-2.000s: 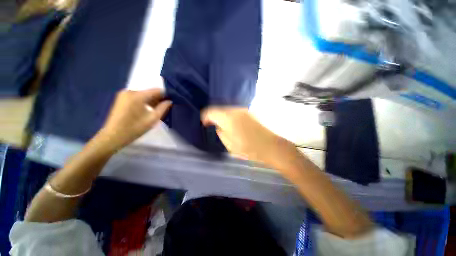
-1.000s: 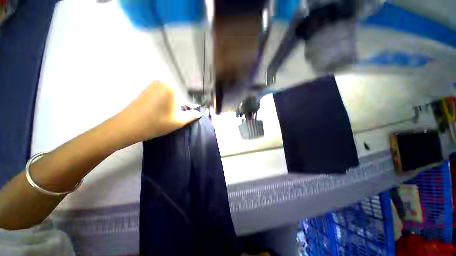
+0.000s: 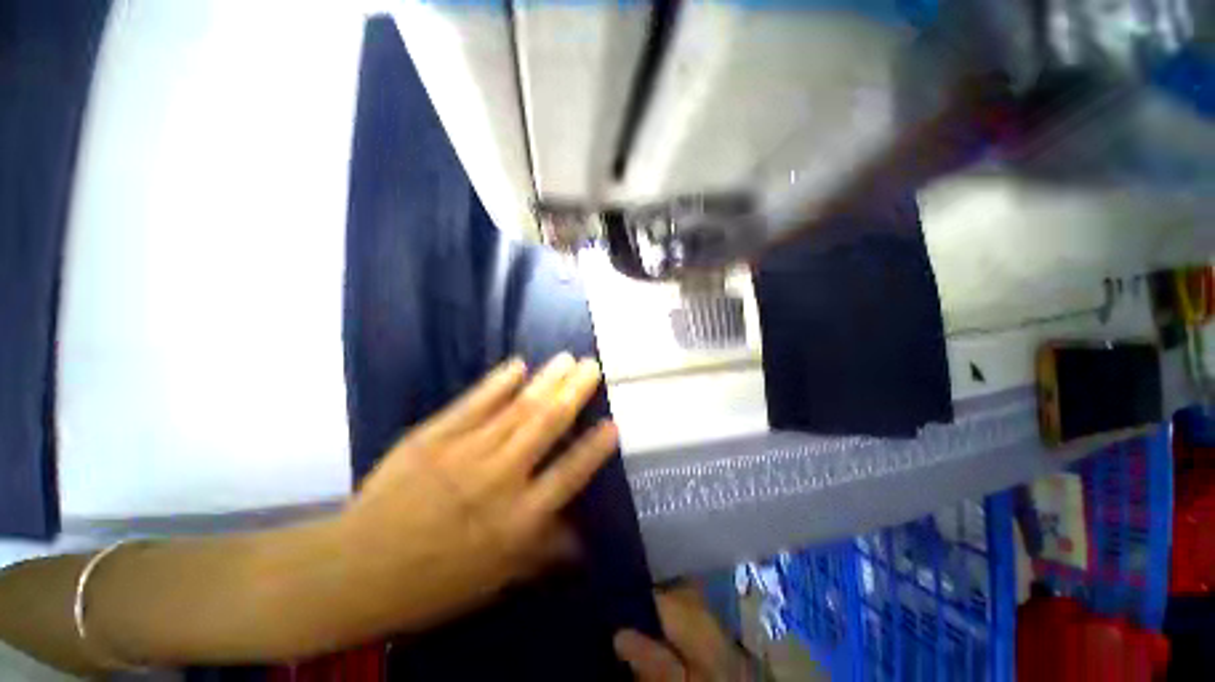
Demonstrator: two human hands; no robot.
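A long navy garment panel (image 3: 416,253) runs from beside the sewing machine head (image 3: 720,120) down over the table's front edge. Its right edge passes close by the presser foot and needle area (image 3: 570,229), where a light shines; the exact contact is blurred. My left hand (image 3: 466,486) lies flat on the panel in front of the needle, palm down, fingers a little apart. My right hand (image 3: 680,640) is low at the bottom edge, partly cut off, and pinches the panel's right edge.
A small navy piece (image 3: 853,327) lies right of the knurled knob (image 3: 709,320). A phone-like black rectangle (image 3: 1109,390) lies on the right table edge. Blue crates (image 3: 919,580) stand below. More navy cloth (image 3: 29,267) lies at far left.
My left hand has moved from beside the needle down onto the panel nearer me. The panel now reaches farther back beyond the needle. My right hand has come more into view at the bottom.
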